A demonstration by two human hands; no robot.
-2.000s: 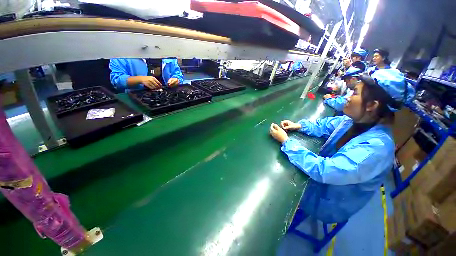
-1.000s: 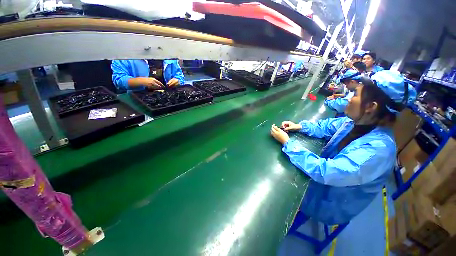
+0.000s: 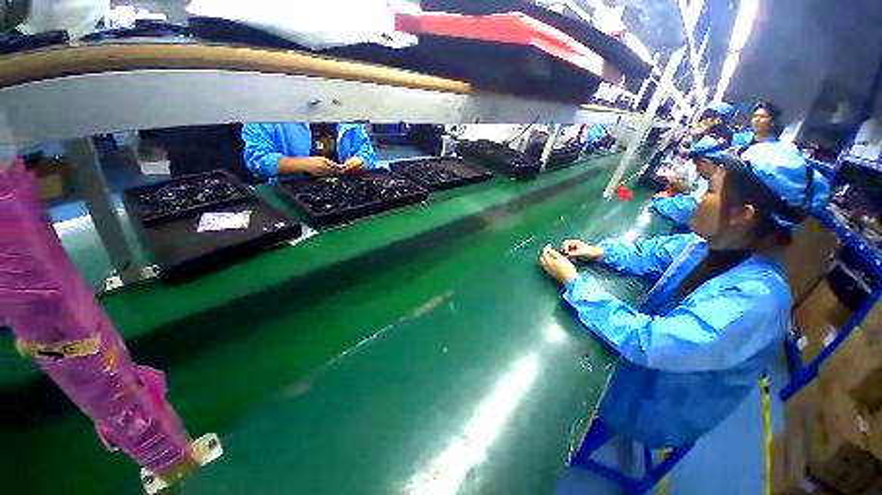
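Observation:
Neither of my hands is in the picture. The green bench top (image 3: 387,387) lies nearest in front of me. Black component trays stand on its far side: one at the left (image 3: 189,193) and one in the middle (image 3: 353,196) are cluttered with small dark pieces, and a smaller filled tray (image 3: 440,174) is to the right. A flat black tray (image 3: 208,247) at the front left bears a pale slip (image 3: 224,221). A small dark item may be at a seated person's fingertips (image 3: 566,259); it is too small to tell.
A raised shelf (image 3: 232,100) crosses above the bench, with a red layer (image 3: 522,37) and clear plastic (image 3: 309,21). A pink-wrapped post (image 3: 87,348) stands at the left. People in blue sit along both sides. Cartons (image 3: 822,425) and a blue rack (image 3: 841,334) are at the right.
The whole view has shifted slightly, so things appear farther right and lower. The far person's hands have come together above the middle tray. The near seated person's hands stay together over the bench.

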